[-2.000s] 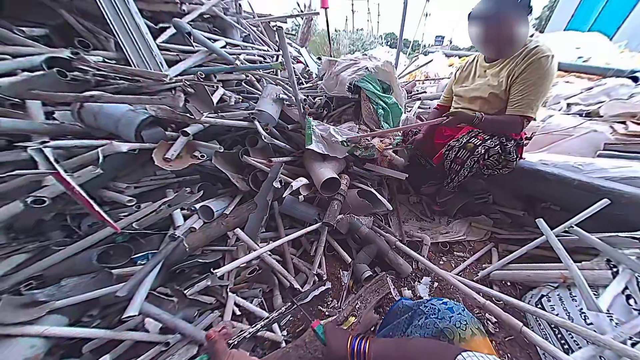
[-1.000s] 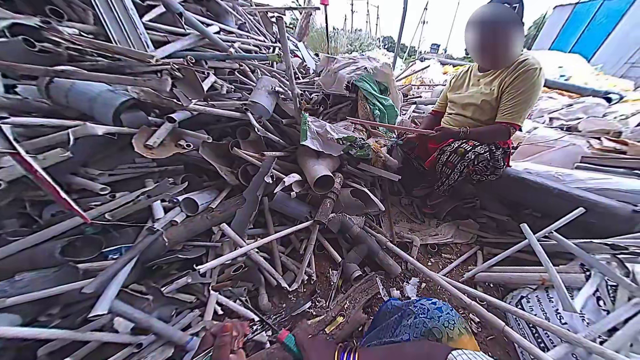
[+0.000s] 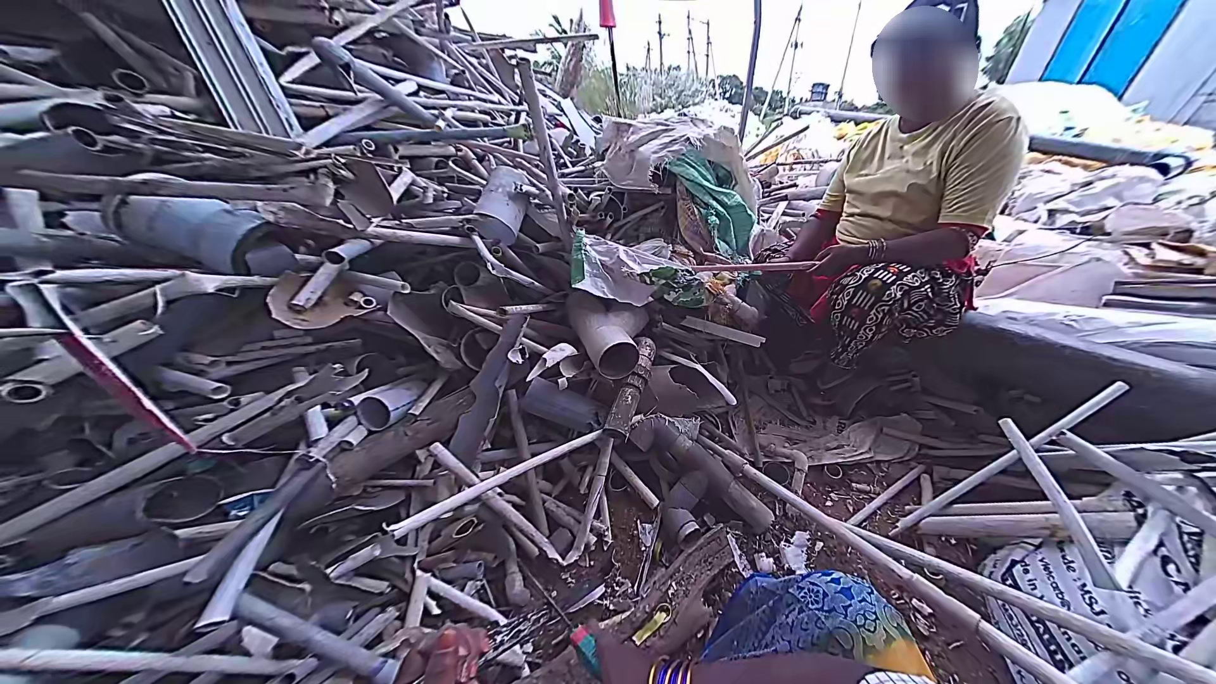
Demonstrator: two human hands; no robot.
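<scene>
My left hand [image 3: 445,655] is low at the bottom edge, among plastic pipe pieces, partly cut off and blurred; whether it holds anything is unclear. Just to its right, my right hand [image 3: 613,657], with bangles at the wrist, is against a green and red handle [image 3: 585,650]. A thin dark shaft runs up and left from that handle. Blue patterned cloth [image 3: 807,613] lies beyond my right forearm. Scrap pipes surround both hands, with a broken brown piece [image 3: 689,579] in front of the right one.
A high heap of scrap pipes [image 3: 370,475] fills the left and middle. Another person [image 3: 926,180] sits at the back right, holding a thin stick [image 3: 760,267]. Long pipes [image 3: 883,551] cross the lower right, beside a printed white sack [image 3: 1035,603]. A large grey pipe [image 3: 1073,370] lies behind.
The other person's stick has gone from slanting to nearly level, and their head is more upright than two seconds ago. My hands remain low at the bottom edge.
</scene>
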